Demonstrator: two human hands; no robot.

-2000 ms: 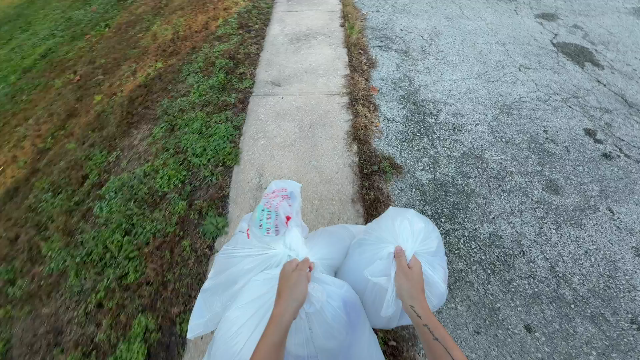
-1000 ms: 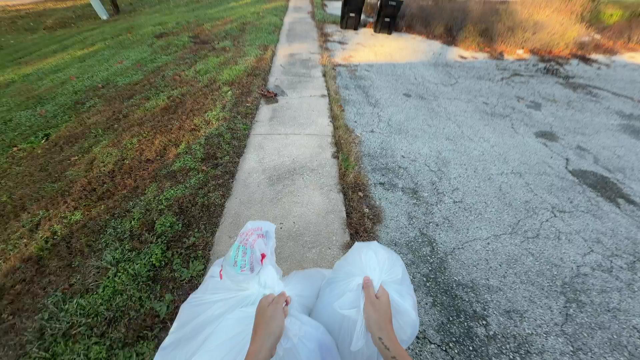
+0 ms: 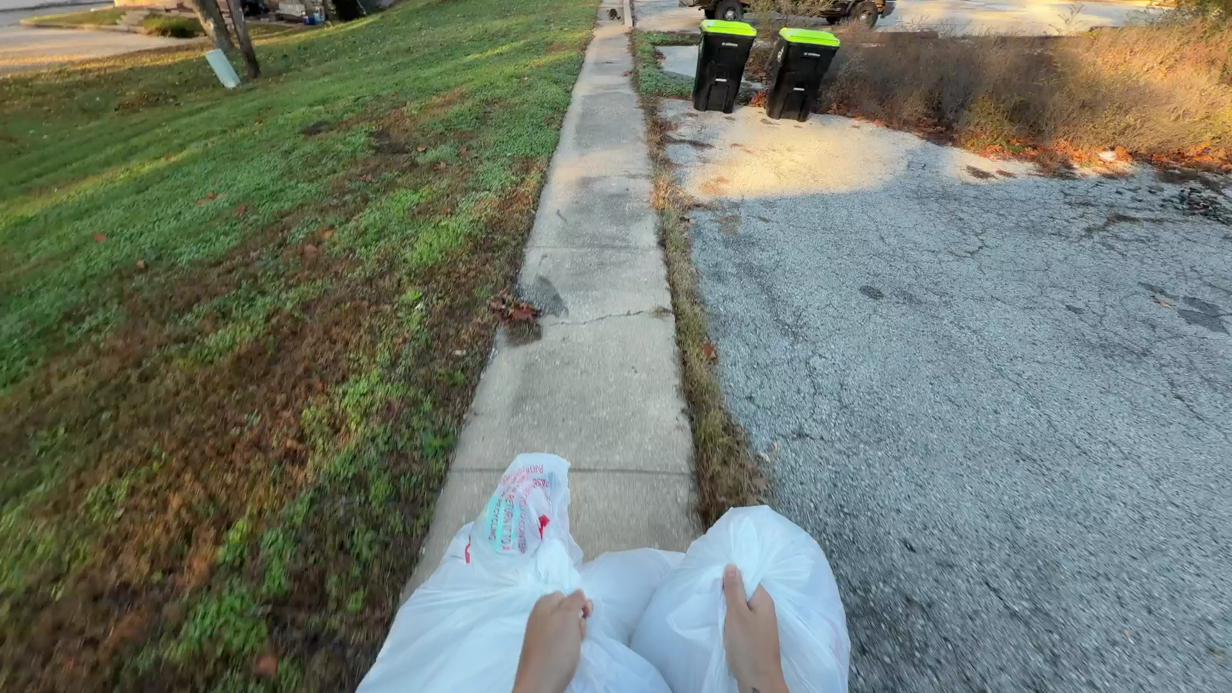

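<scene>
My left hand (image 3: 555, 639) is closed on the gathered top of a white plastic bag (image 3: 452, 616) at the bottom of the view. A smaller white plastic bag with red and green print (image 3: 520, 505) sticks up just ahead of that hand. My right hand (image 3: 753, 626) grips the gathered neck of another full white plastic bag (image 3: 804, 597), to the right. Between the two hands a further bulge of white plastic (image 3: 630, 582) shows; whether it is a separate bag I cannot tell. The bottoms of the bags are out of view.
A narrow concrete sidewalk (image 3: 602, 385) runs straight ahead, with grass (image 3: 318, 250) on the left and cracked asphalt (image 3: 943, 385) on the right. Two black wheeled bins with lime-green lids (image 3: 722, 67) (image 3: 801, 77) stand ahead to the right, near dry brush (image 3: 1011, 87). A vehicle (image 3: 847, 12) is beyond.
The view has tilted up and moved forward along the sidewalk. The bins, cut off at the top edge one second ago, now show whole. Both hands keep hold of the bags.
</scene>
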